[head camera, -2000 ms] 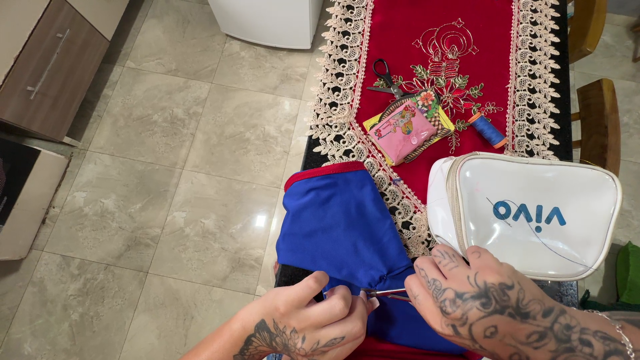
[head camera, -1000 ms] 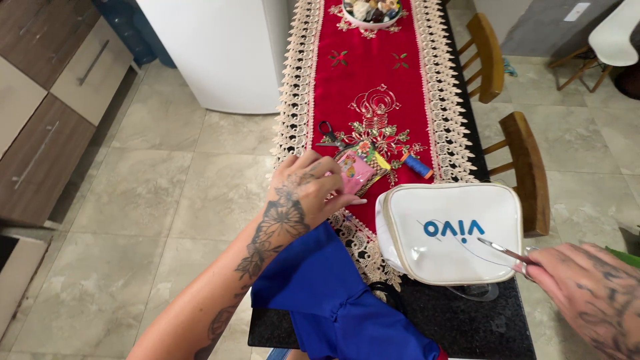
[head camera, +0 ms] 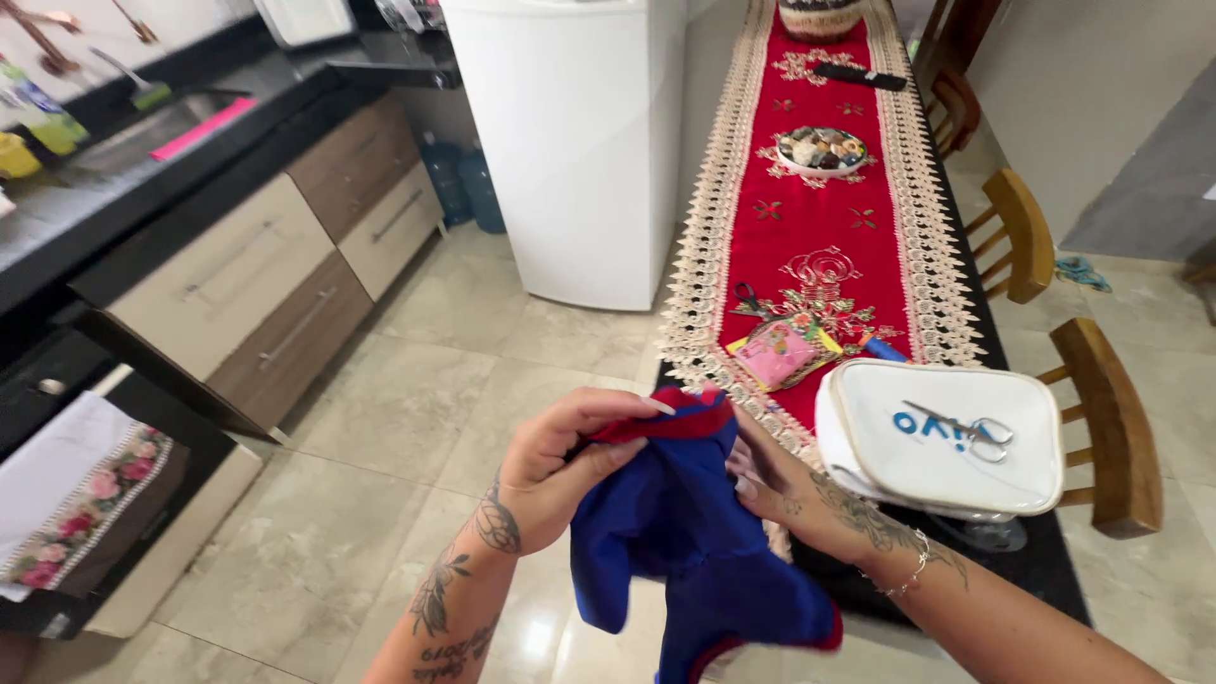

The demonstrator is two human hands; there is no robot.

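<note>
A blue fabric garment with red edging [head camera: 693,532] hangs between my two hands, in front of the table's near left corner. My left hand [head camera: 570,456] pinches its red band between thumb and fingers. On the other side, my right hand [head camera: 774,484] holds the cloth, its fingertips partly hidden behind the fabric. Small metal scissors [head camera: 969,432] lie on a white zippered pouch [head camera: 936,475] to the right. Beyond the hands, a pink packet [head camera: 777,353], dark-handled scissors [head camera: 750,302] and a spool of blue thread [head camera: 883,350] rest on the red table runner [head camera: 817,233].
A dish of stones [head camera: 822,152] and a black remote control [head camera: 860,76] are farther along the table. Wooden chairs [head camera: 1107,427] stand along its right side. A white refrigerator [head camera: 570,142] is beyond the tiled floor, with kitchen drawers [head camera: 285,323] at left.
The small scissors, in my right hand one second ago, now lie on the pouch. My left hand has left the pink packet, and both hands have lifted the blue garment. The view has swung upward.
</note>
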